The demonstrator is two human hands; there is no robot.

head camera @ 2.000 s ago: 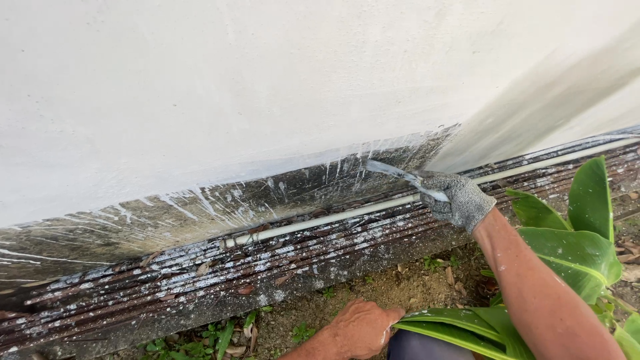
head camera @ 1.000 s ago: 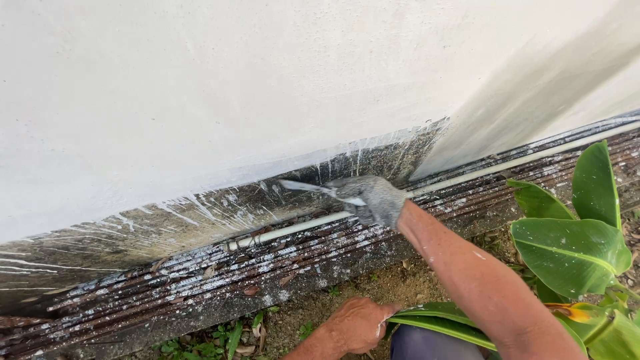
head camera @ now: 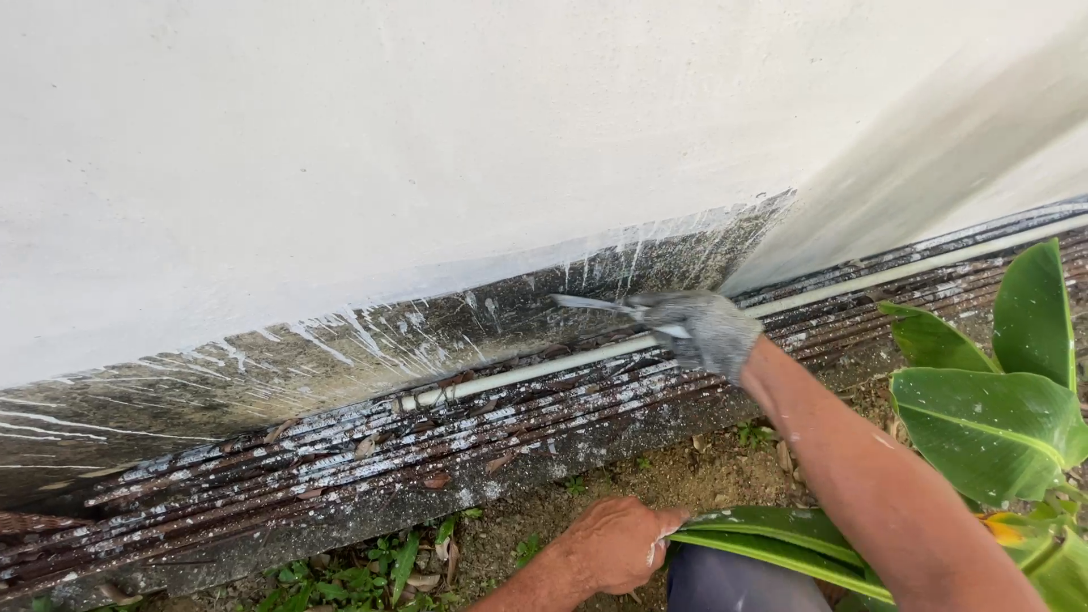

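My right hand [head camera: 701, 331], in a grey knit glove, is closed around a paint scraper [head camera: 595, 303] with a pale blade that points left. The hand is blurred. The blade lies close to the dark, stained lower band of the wall [head camera: 510, 310], which carries white paint drips; whether it touches cannot be told. At the bottom centre, my bare left hand [head camera: 616, 544] grips the edge of a long green leaf [head camera: 765, 531] beside my knee. White paint marks its thumb side. Above the dark band the wall [head camera: 382, 170] is white.
Rusty metal rods [head camera: 340, 476] spattered with white paint lie along the wall's foot, with a white pipe [head camera: 544, 367] over them. Broad leaves [head camera: 977, 425] rise at the right. Small weeds [head camera: 340, 586] and soil [head camera: 714, 476] border the concrete ledge.
My gloved right hand has moved left along the dark band with the scraper, mostly between the first two frames. My left hand keeps its hold on the leaf.
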